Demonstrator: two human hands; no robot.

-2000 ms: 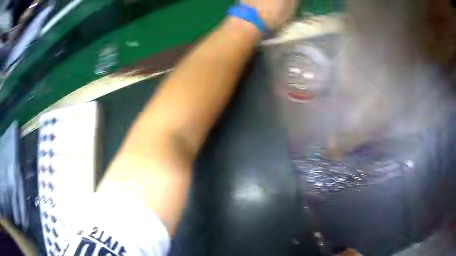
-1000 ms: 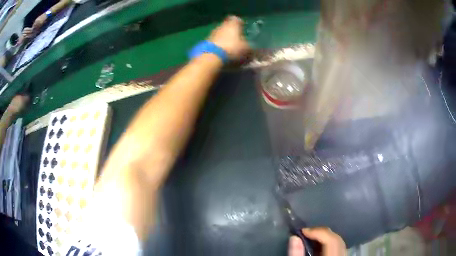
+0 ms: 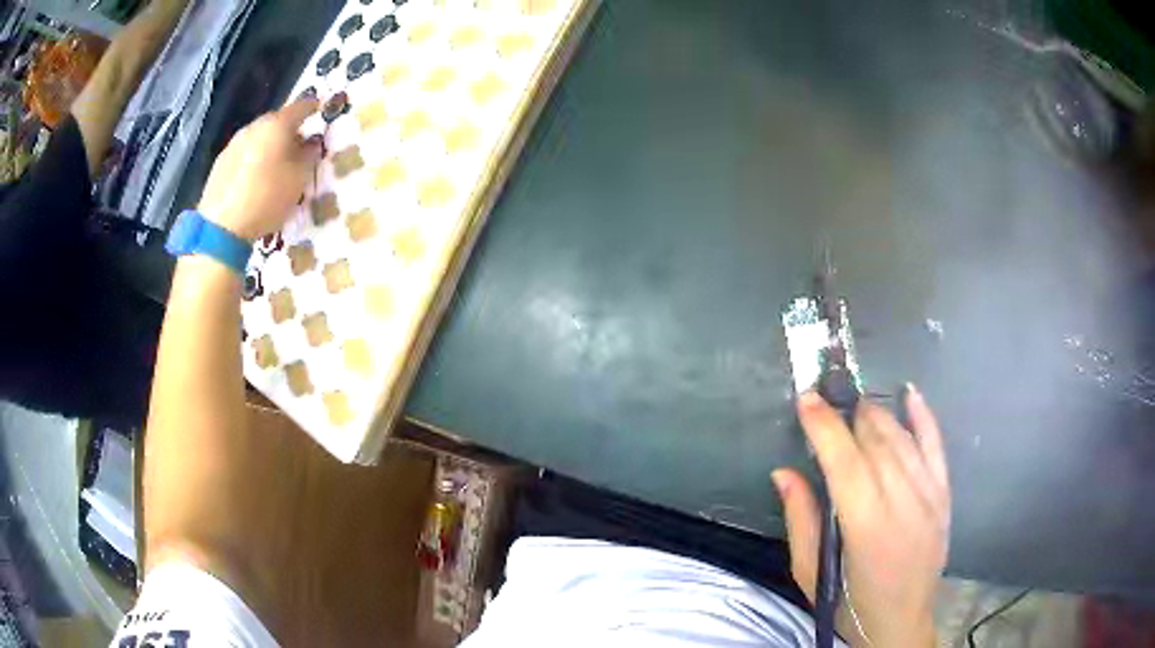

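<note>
My left hand (image 3: 260, 171), with a blue wristband, reaches over the white component tray (image 3: 437, 241). Its fingertips are at small black components (image 3: 336, 106) in the tray's left rows; whether they grip one is hidden. My right hand (image 3: 880, 487) holds the black soldering iron (image 3: 836, 380), tip pointing away from me. A small green-and-white circuit board (image 3: 806, 344) lies on the dark bench mat (image 3: 633, 253), under and beside the iron's front part and by my fingertips. The iron's cord runs down below my hand.
Another person's arm (image 3: 127, 63) and dark sleeve are at the upper left, near stacked grey sheets (image 3: 171, 108). Silvery crumbs (image 3: 1089, 361) lie at the right of the mat. Part of the green conveyor (image 3: 1108, 32) shows at the upper right. The bench's front edge runs below the mat.
The view has turned left and down. My left hand has moved from over the conveyor to the tray. My right hand, still holding the iron, is now at the circuit board.
</note>
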